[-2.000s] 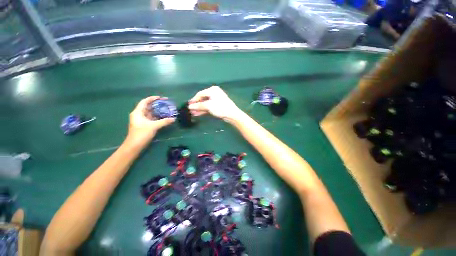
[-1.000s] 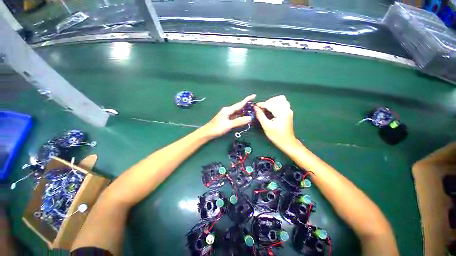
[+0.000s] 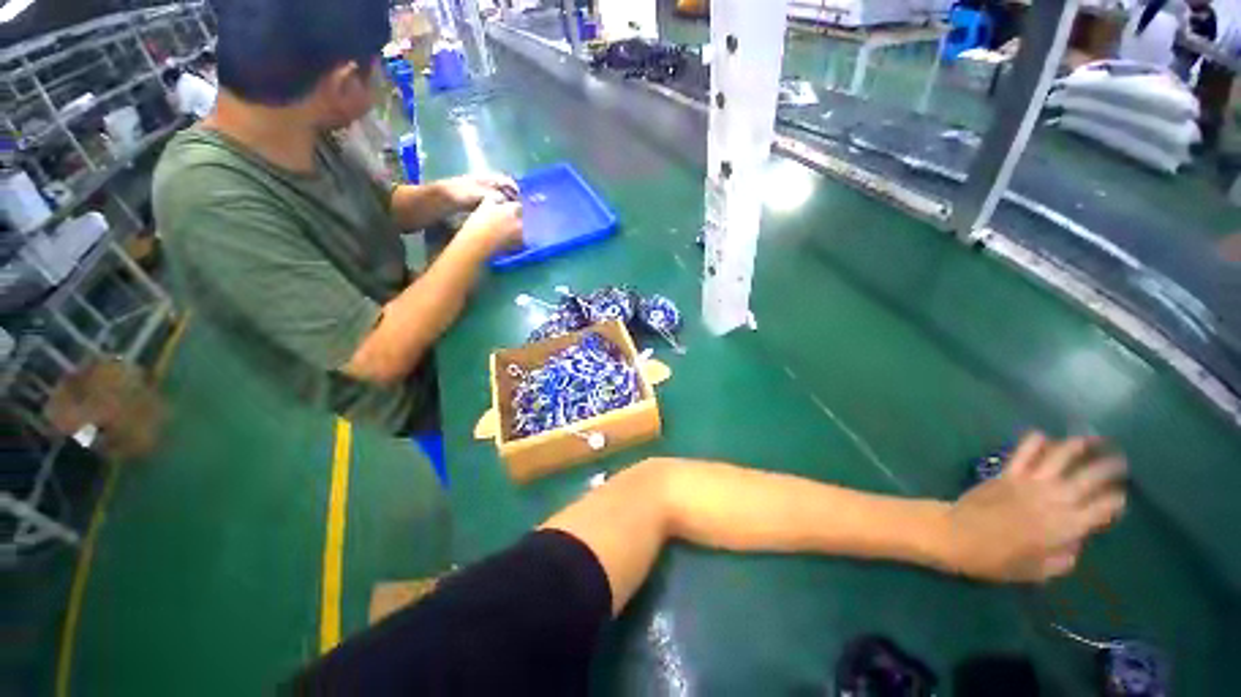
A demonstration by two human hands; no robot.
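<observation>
My left hand (image 3: 1041, 511) is at the right, blurred, fingers spread, with nothing seen in it. A blue round board (image 3: 991, 467) shows partly behind its wrist side, on the green surface. Another round board (image 3: 1135, 670) with a thin white lead lies at the lower right edge. A black housing (image 3: 882, 670) is cut off by the bottom edge, with another dark part (image 3: 996, 677) beside it. My right hand is out of the picture.
A small open carton (image 3: 585, 449) heaped with blue-white wired parts stands beyond my forearm. Loose round boards (image 3: 613, 311) lie behind it. A white upright (image 3: 742, 164) rises from the surface. A coworker (image 3: 279, 259) at left reaches over a blue tray (image 3: 578, 218).
The view has swung left, bringing in the coworker and blue tray. My hands were together at a board; now my left hand is open and apart, and my right hand has left the picture.
</observation>
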